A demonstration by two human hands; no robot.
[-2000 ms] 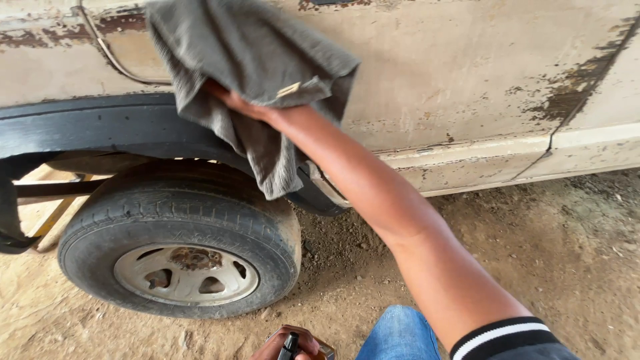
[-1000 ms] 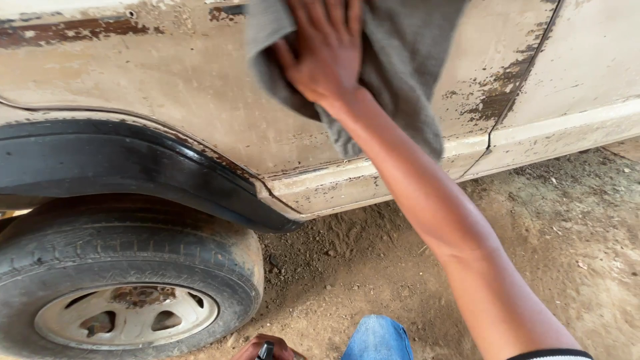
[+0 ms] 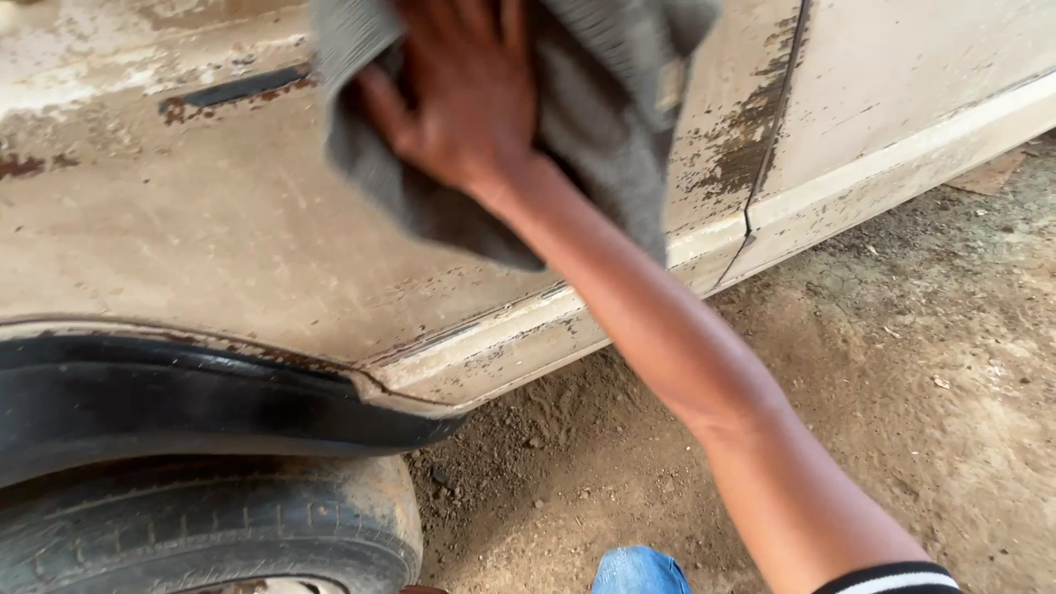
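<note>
My right hand (image 3: 474,95) presses a grey cloth (image 3: 602,107) against the worn cream side panel (image 3: 206,223) of a vehicle. The back of the hand faces me, the thumb points up and left, and the fingertips run out at the top edge. The cloth hangs in loose folds around the hand, blurred, with a pale tag on its right part. Of my left hand (image 3: 424,590) only a brown sliver seems to show at the bottom edge, so what it holds is hidden.
A black wheel arch trim (image 3: 190,400) curves over a dusty tire (image 3: 206,528) at lower left. Rust and flaked paint mark the panel near a dark door seam (image 3: 775,132). The sill (image 3: 511,346) slants up rightward above bare dirt ground (image 3: 899,412). My knee in blue jeans (image 3: 639,571) is at the bottom.
My right hand has moved the cloth rightward along the panel, away from above the wheel. My left hand, earlier seen around a black-topped object, has almost left the view. The view has shifted right and closer.
</note>
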